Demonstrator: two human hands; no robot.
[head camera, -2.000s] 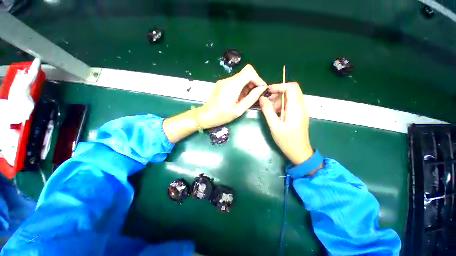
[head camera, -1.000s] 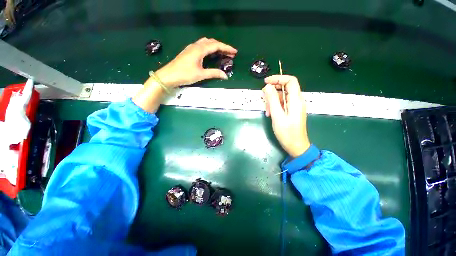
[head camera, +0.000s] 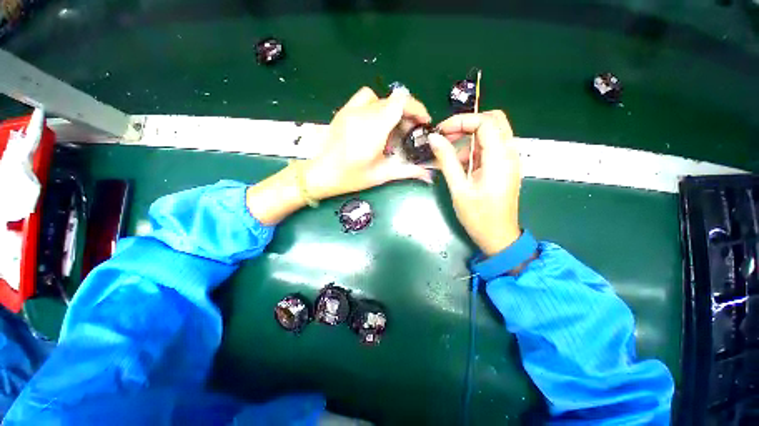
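A round black module with a pale patch is held over the white rail. My left hand holds it from its left side between thumb and fingers. My right hand has its thumb and fingertips at the module's right edge. A thin tan stick is held upright in my right hand, its tip standing above the fingers. A blue strap is around my right wrist.
Modules lie on the dark green belt beyond the white rail. One module lies on the green bench, with three more touching nearer me. A red bin and dark flat object are left; a black tray is right.
My left hand has taken a module from the belt and brought it right and nearer, over the rail. My right hand's fingertips have met it. The belt modules sit at shifted positions.
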